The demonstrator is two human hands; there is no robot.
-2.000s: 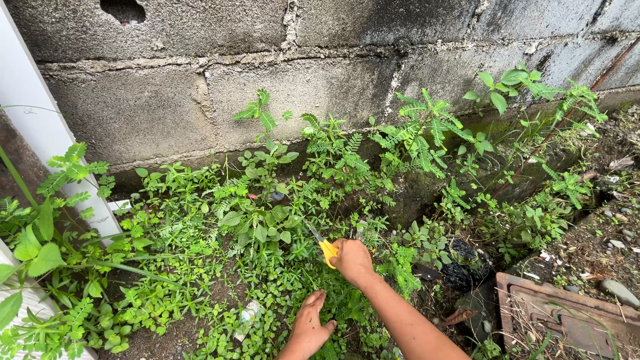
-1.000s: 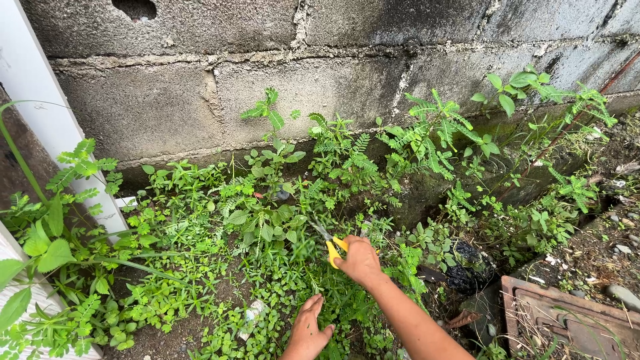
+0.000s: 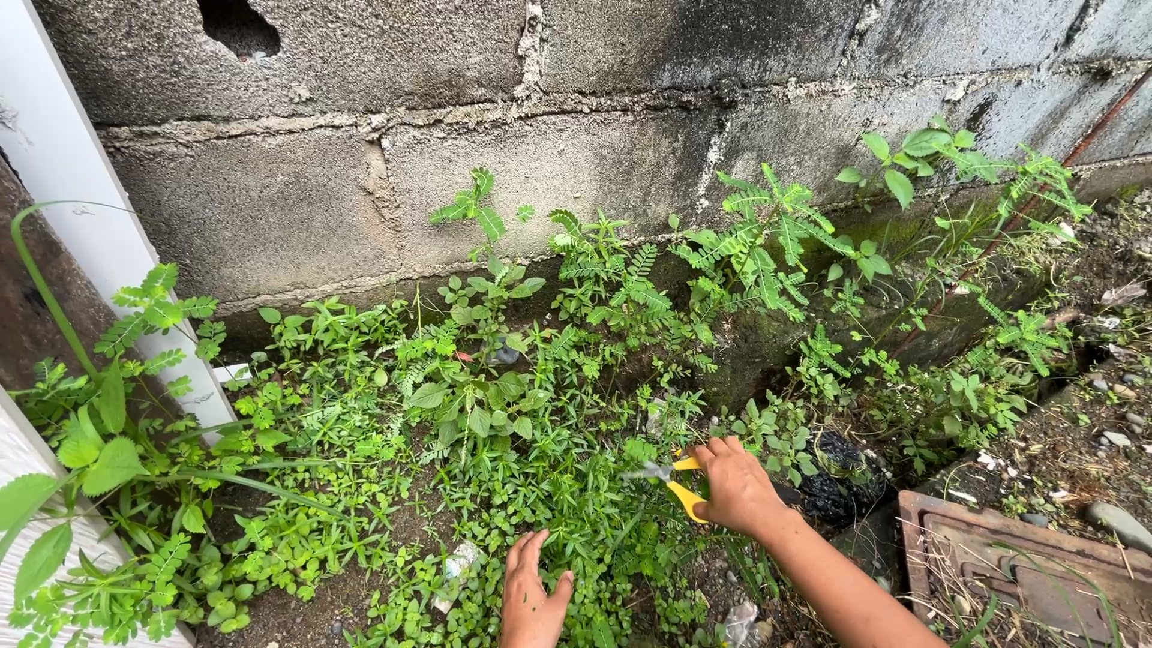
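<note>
My right hand grips a pair of scissors by the yellow handles, right of the middle of the view. The metal blades point left into low green weeds, and their tips are partly lost among the leaves. Nothing is held in my left hand, which hovers over the weeds at the bottom centre, its fingers apart, lower and to the left of the scissors. Taller leafy plants grow along the foot of the wall beyond both hands.
A concrete block wall runs across the back. White boards stand at the left. At the lower right lie a rusty metal cover and a grey stone. A black plastic bag sits beside my right forearm.
The scissors, shown with blades apart a second ago, now look more closed and point more to the left. My left hand has stayed low beside them, over the weeds.
</note>
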